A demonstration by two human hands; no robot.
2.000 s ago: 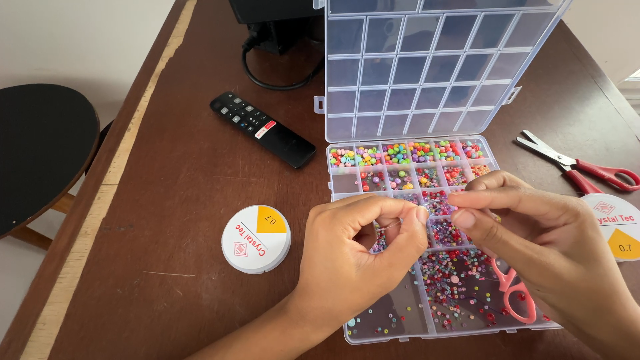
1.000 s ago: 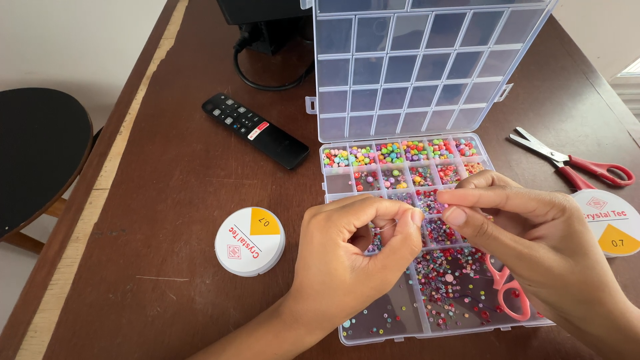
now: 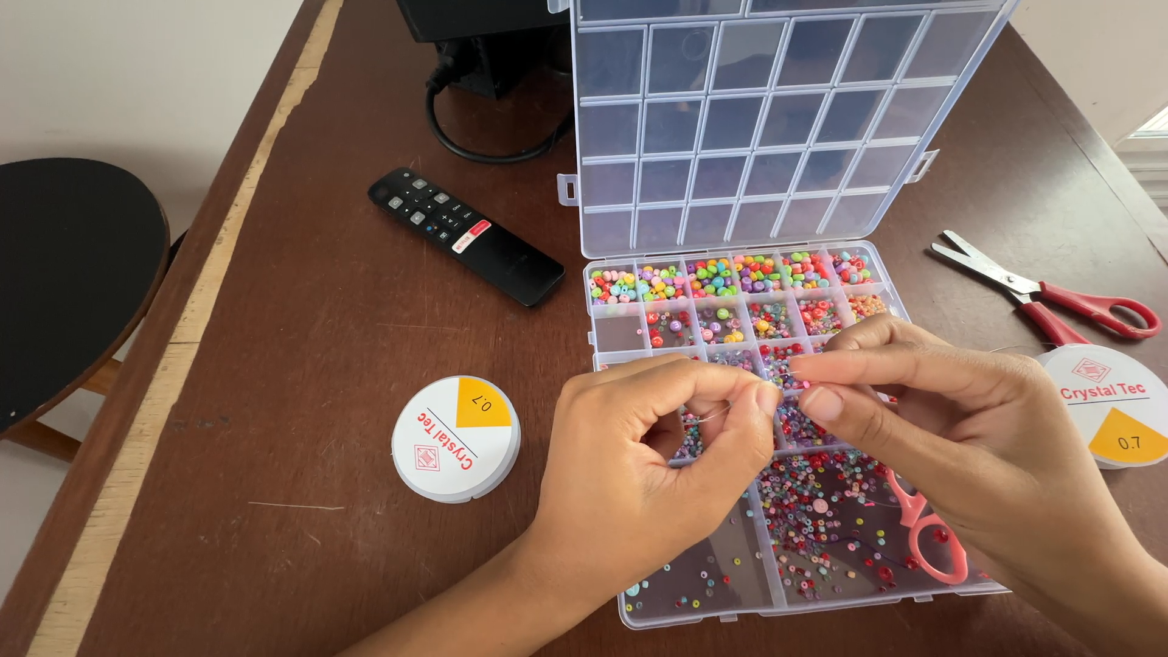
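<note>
My left hand [image 3: 662, 452] pinches a thin clear thread [image 3: 714, 415] between thumb and forefinger, over the middle of a plastic bead box [image 3: 776, 584]. Just to its right, my right hand [image 3: 922, 420] has its thumb and forefinger close together, with a tiny pink bead at the fingertips; its exact hold is hard to see. Colourful beads [image 3: 712, 276] fill the back compartments, and small seed beads [image 3: 812, 511] lie in the large front one. Pink-handled scissors [image 3: 940, 547] rest in the box, partly hidden by my right hand.
The box's divided lid [image 3: 721, 137] stands raised behind. A round thread spool [image 3: 456, 438] and a black remote control [image 3: 465, 235] lie at left. Red-handled scissors [image 3: 1040, 287] and another spool [image 3: 1109, 401] are at right. A black device with a cable [image 3: 497, 155] stands at the back.
My right thumb and forefinger have shifted slightly relative to each other near my left fingertips. My left hand keeps its pinch. The view has shifted slightly.
</note>
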